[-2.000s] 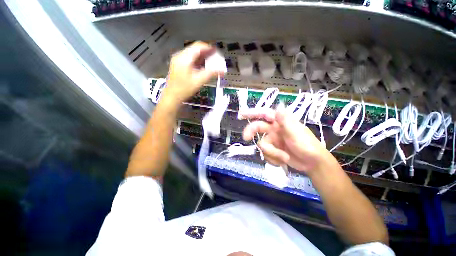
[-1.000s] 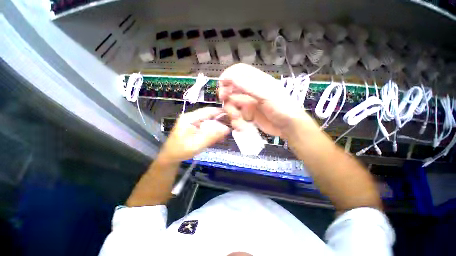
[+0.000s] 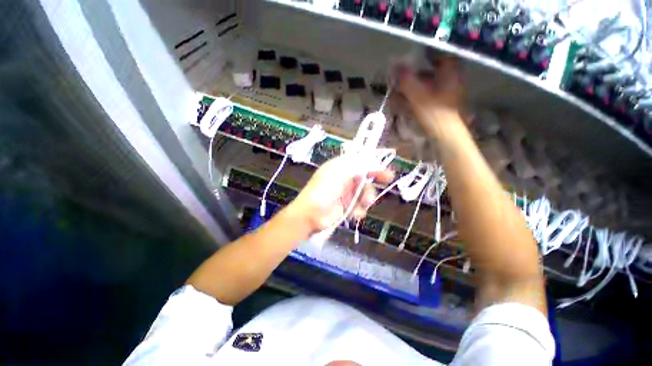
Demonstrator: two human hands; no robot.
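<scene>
My left hand (image 3: 343, 189) holds a white coiled output cable (image 3: 370, 132) in front of the green load test board (image 3: 268, 125). My right hand (image 3: 432, 86) is blurred, raised over the back rows of the grey shelf. A thin cord runs from the coil up to its fingertips. A pale shape shows at those fingertips, too blurred to make out, likely the adapter body. White power adapters (image 3: 324, 101) sit at the back, beside dark AC sockets (image 3: 295, 90).
Other coiled cables (image 3: 306, 145) hang over the board edge, with loose ends below. A blue bin (image 3: 343, 275) sits under the lower boards. An upper shelf edge (image 3: 500, 64) with boards crosses above my right hand. A grey rack side (image 3: 121, 93) stands at left.
My right hand has moved up and back to the shelf's rear rows, away from my left hand. My left hand has moved right, now with the coil in it. The view has turned and shifted.
</scene>
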